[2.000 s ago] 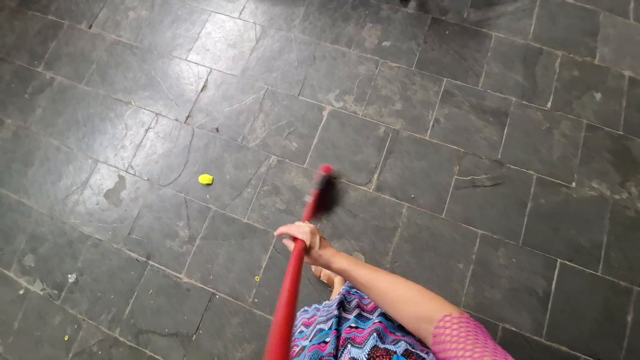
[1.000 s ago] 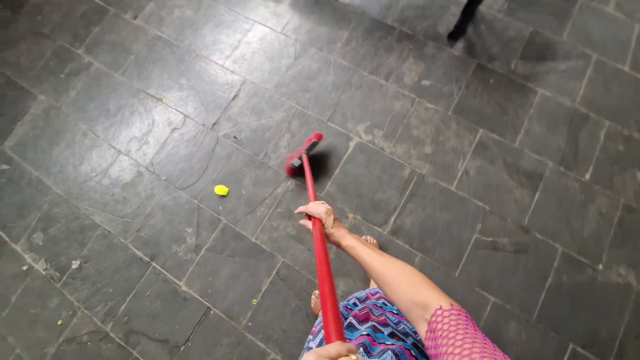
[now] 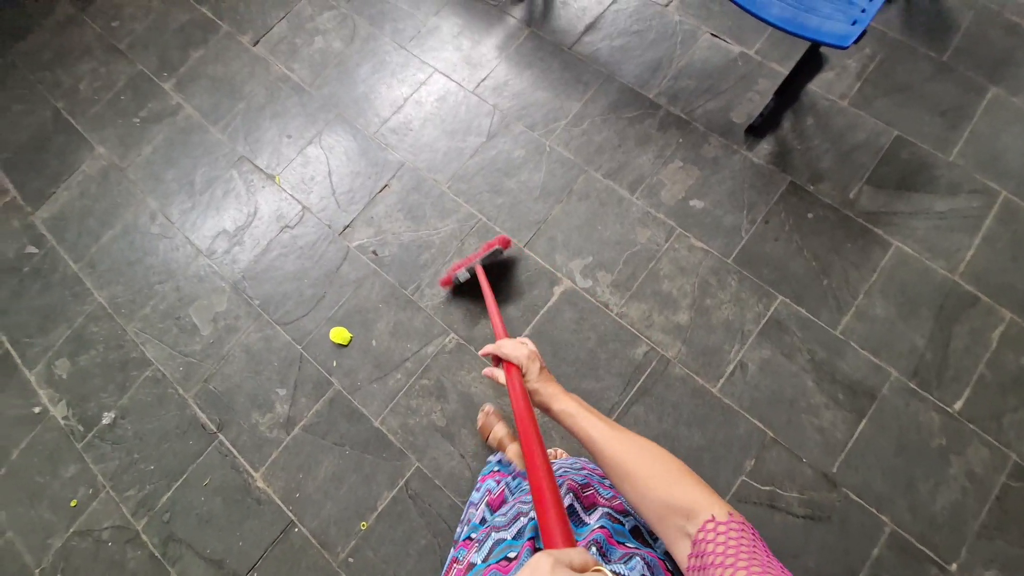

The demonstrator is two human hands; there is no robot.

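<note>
A broom with a red handle runs from the bottom edge up to its red-bristled head, which is over the slate floor near the middle of the view. Partway down the handle my right hand grips it, thumb and fingers around it. At the bottom edge my left hand, partly cut off and wearing a ring, is closed around the upper end. A bright yellow scrap lies on the floor left of the broom head, apart from it.
A blue chair seat with a dark leg stands at the upper right. Small yellow bits and a pale crumb lie at the lower left. My sandalled foot is beside the handle.
The broom head was a dark blur near my right hand two seconds ago and now shows farther out from it. The view has shifted, bringing in the blue seat. Both hands remain on the handle since one second ago.
</note>
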